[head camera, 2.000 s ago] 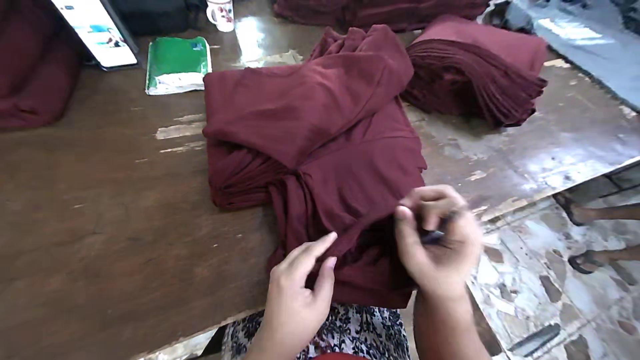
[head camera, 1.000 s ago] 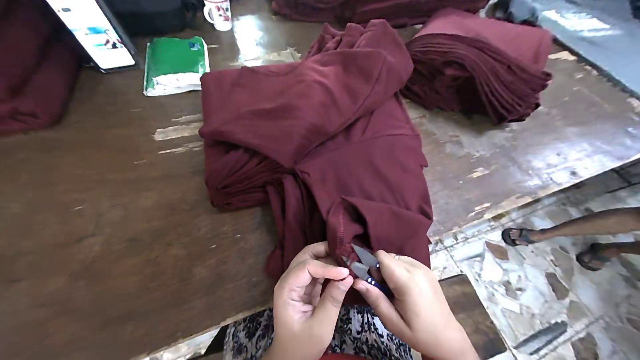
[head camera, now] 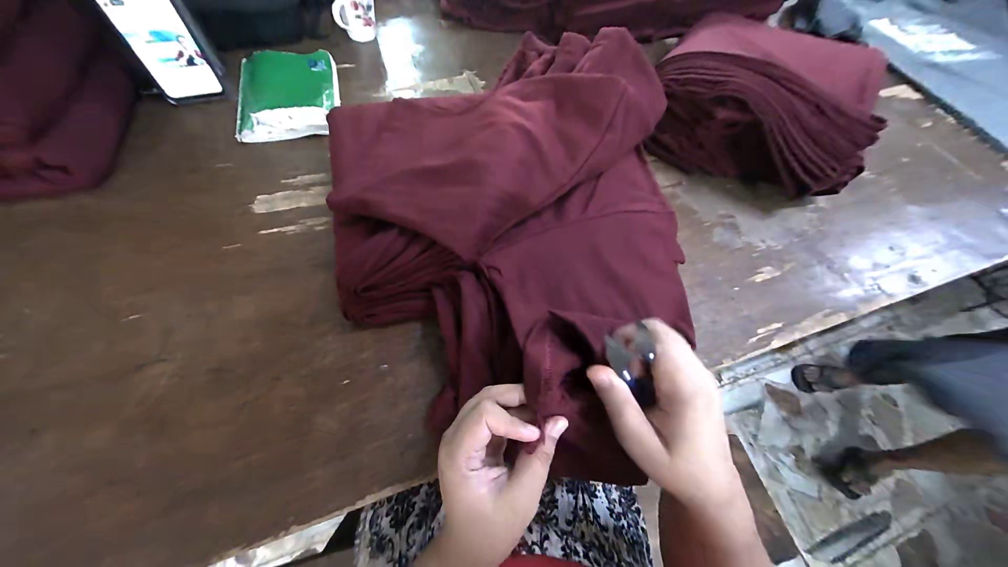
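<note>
Maroon fabric garments (head camera: 504, 157) lie in a folded pile at the table's front edge, the nearest part hanging toward me. My left hand (head camera: 496, 465) pinches a seamed edge of this cloth between thumb and fingers. Just right of it, my right hand (head camera: 677, 417) holds small thread snips (head camera: 632, 358), their blades blurred and pointing up and away from me. The snips are a little apart from the pinched edge. Part of their handle is hidden by my right fingers.
A folded maroon stack (head camera: 772, 102) lies at the right, more maroon cloth (head camera: 59, 102) at the left. A phone (head camera: 169, 47), a green packet (head camera: 287, 90) and a mug (head camera: 356, 17) stand or lie farther back. Another person's feet (head camera: 846, 468) are on the floor at right.
The snips were at the cloth beside my left fingers one second ago; my right hand has since moved them up and right. The left hand still pinches the cloth. The other person's legs have shifted.
</note>
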